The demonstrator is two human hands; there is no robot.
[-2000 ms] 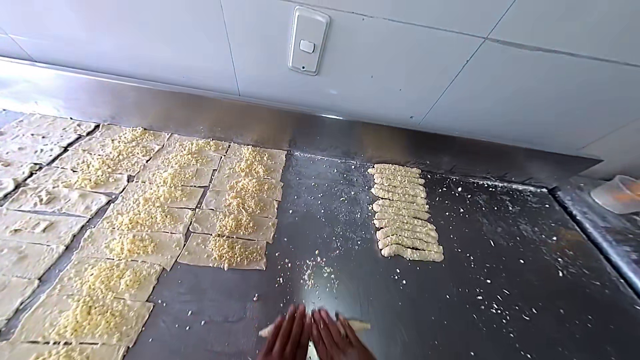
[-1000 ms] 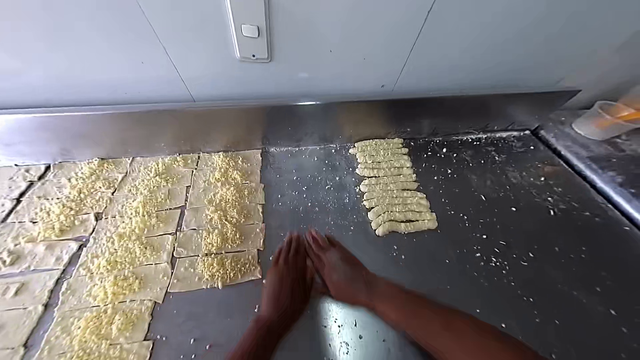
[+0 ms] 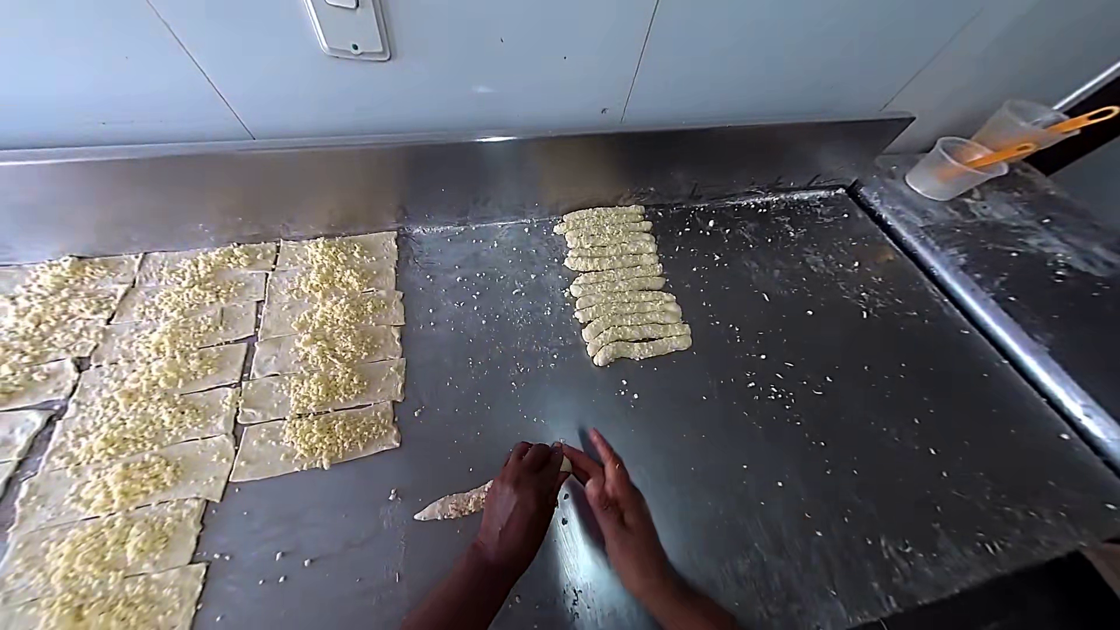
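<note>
On the steel worktop a rolled strip of dough (image 3: 455, 504) coated with crumbs lies under my left hand (image 3: 523, 503), whose curled fingers grip its right part. My right hand (image 3: 619, 507) has its fingers spread, with thumb and fingertips close to the roll's pale right end (image 3: 566, 465); whether they touch it cannot be told. Flat dough rectangles (image 3: 262, 451) topped with grated cheese (image 3: 337, 435) cover the left side in columns. Beyond my hands, several rolled dough sticks (image 3: 626, 284) lie side by side in a stack-like row.
A steel backsplash (image 3: 490, 179) runs along the wall beneath a switch plate (image 3: 354, 31). At the right, past a raised metal edge (image 3: 989, 324), stand plastic cups (image 3: 949, 171) with orange-handled utensils (image 3: 1002, 156). Crumbs and flour are scattered on the worktop (image 3: 787, 455).
My hands were palms-down with fingertips together; they have come apart, the left now curled over the roll and the right spread. The roll's left end now shows. The view has shifted.
</note>
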